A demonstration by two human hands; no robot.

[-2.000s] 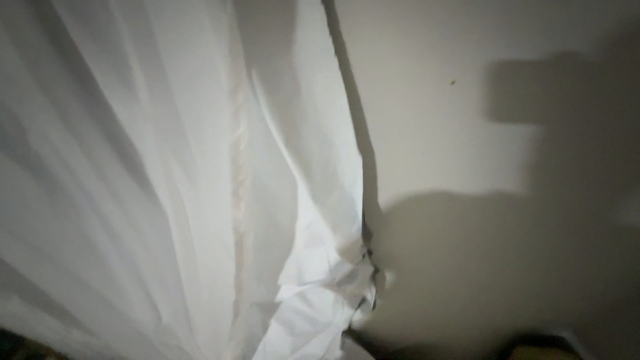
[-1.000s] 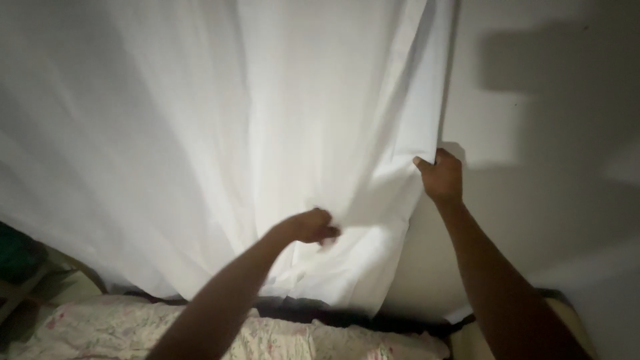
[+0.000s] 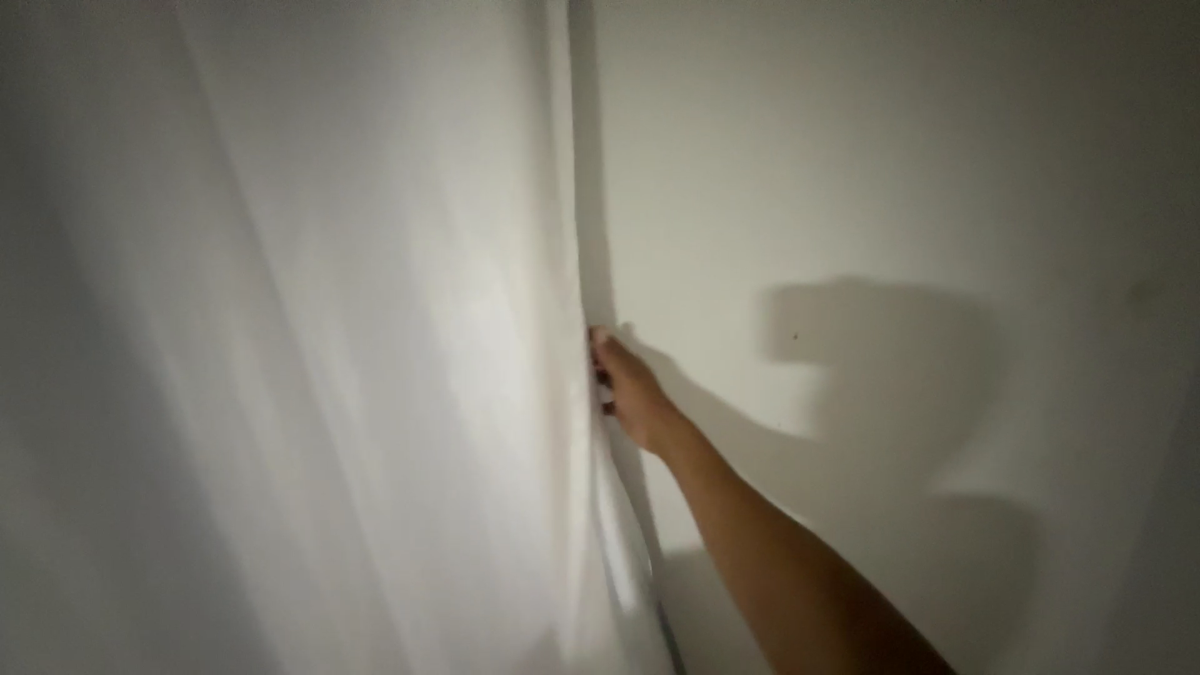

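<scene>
A white fabric curtain hangs in long folds over the left half of the head view. My right hand reaches in from the lower right and is closed on the curtain's right edge, with the fingertips partly hidden behind the cloth. Below that hand a narrow strip of the white cloth hangs slightly turned away from the main fold. My left hand is outside the view.
A plain pale wall stands right of and behind the curtain. Shadows of my head and arm fall on it, near a small dark spot. A thin dark line shows beside the curtain's lower edge.
One second ago both hands were in view, the right at the curtain's edge and the left before the cloth; the left has gone out of view. The view has shifted, and the floral fabric below no longer shows.
</scene>
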